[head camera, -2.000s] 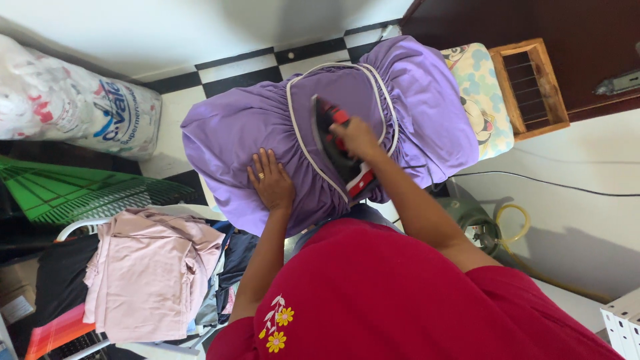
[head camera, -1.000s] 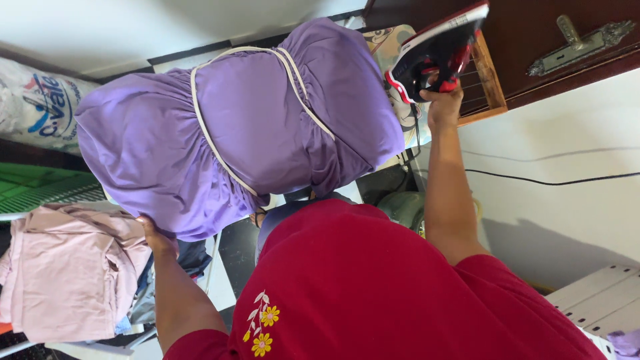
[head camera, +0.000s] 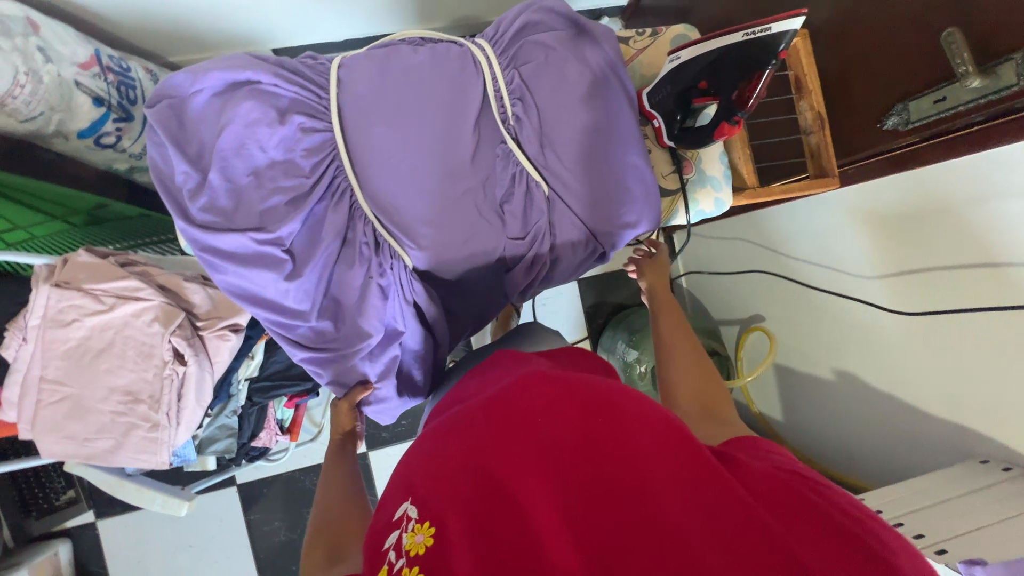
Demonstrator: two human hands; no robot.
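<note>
A purple cloth garment with white piping (head camera: 448, 144) lies spread over an ironing board with a printed cover (head camera: 704, 188). At the garment's lower left edge, my left hand (head camera: 350, 408) grips the cloth. My right hand (head camera: 650, 268) is beside its lower right corner, fingers partly curled, near a black cord; whether it holds cloth or cord is unclear. A red, black and white clothes iron (head camera: 720, 84) stands on its heel at the board's right end, beyond my right hand.
Folded pink cloth (head camera: 112, 360) tops a pile of clothes at left. A wooden frame with metal rods (head camera: 820, 120) extends from the board beside a dark door. The iron's black cord (head camera: 848, 301) runs right. A green bottle (head camera: 628, 344) and a yellow hose (head camera: 744, 360) are below.
The iron, moving over the purple cloth two seconds ago and held up at the board's right end one second ago, now stands there released. My right hand has come down to the cloth's near right corner.
</note>
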